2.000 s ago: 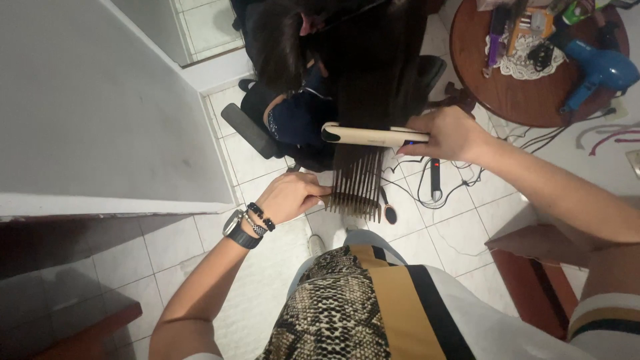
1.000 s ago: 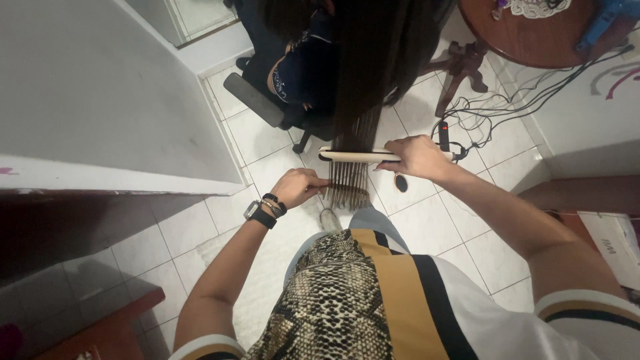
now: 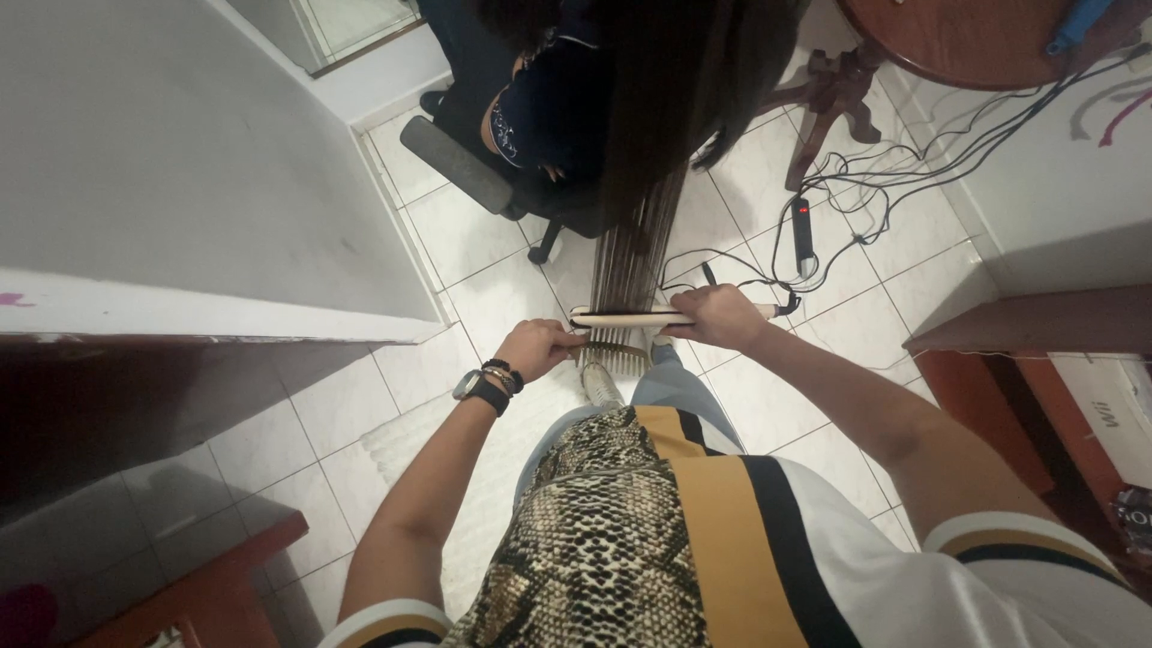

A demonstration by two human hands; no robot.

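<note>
My right hand (image 3: 723,317) is closed around the handle of a cream-coloured hair straightener (image 3: 630,319), whose plates lie across a long, thin stretch of dark hair (image 3: 634,243). Just below the plates, my left hand (image 3: 537,349) holds the end of a wide-toothed comb (image 3: 616,358), its teeth at the hair's lower part. The hair hangs from a seated person (image 3: 576,108) at the top of the view. A watch and dark bracelets are on my left wrist.
The person sits in a chair with a dark armrest (image 3: 454,164). A round wooden table (image 3: 972,40) stands top right, with cables and a power strip (image 3: 802,236) on the tiled floor near its leg. Wooden furniture (image 3: 990,378) is at right; a pale wall (image 3: 198,162) rises at left.
Both hands, with the straightener and comb, have moved down along the hair toward its ends. The view has shifted, with less of the round table showing.
</note>
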